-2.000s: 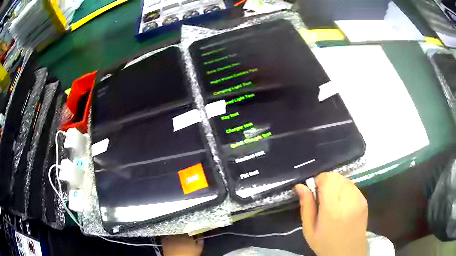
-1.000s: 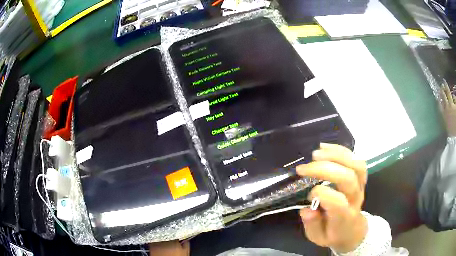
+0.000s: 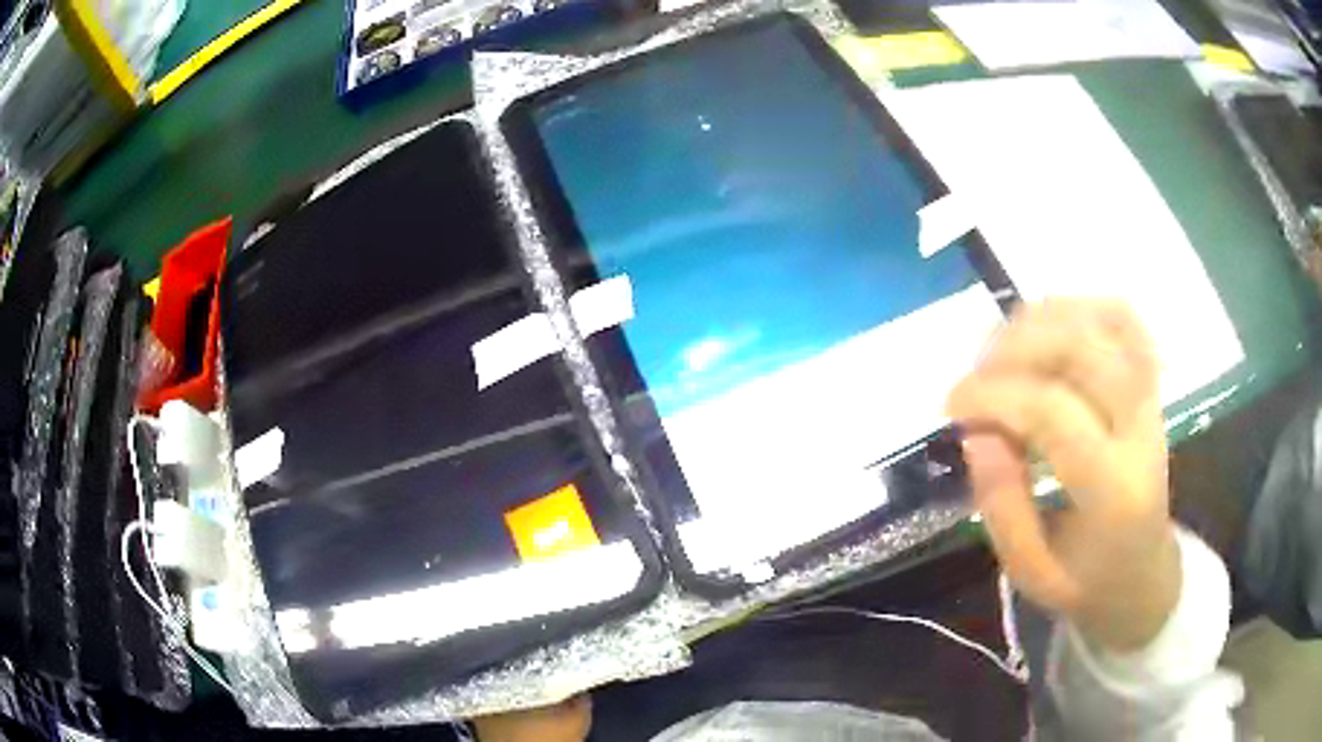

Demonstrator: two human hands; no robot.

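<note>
The right tablet (image 3: 768,247) lies on bubble wrap with its screen lit blue above and white below. The left tablet (image 3: 392,363) beside it is dark, with an orange square label (image 3: 553,523) near its lower right. White tape tabs (image 3: 603,303) sit at the tablet edges. My right hand (image 3: 1073,449) is blurred, held over the right tablet's lower right corner with fingers bent; whether it holds anything is unclear. A thin white cable (image 3: 928,623) hangs below that hand. My left hand (image 3: 534,722) shows only in part at the bottom edge; its fingers are hidden.
A red bin (image 3: 189,312) and white chargers (image 3: 189,500) stand left of the tablets, with stacked tablets (image 3: 73,464) beyond. A white sheet (image 3: 1116,218) lies at the right. A blue-rimmed tray (image 3: 435,36) is at the back. A person's grey sleeve (image 3: 1290,522) shows at the right edge.
The right tablet's screen changed from the black test list to blue and white. My right hand moved up and right from the tablet's lower edge, and the cable end is no longer visible between its fingers.
</note>
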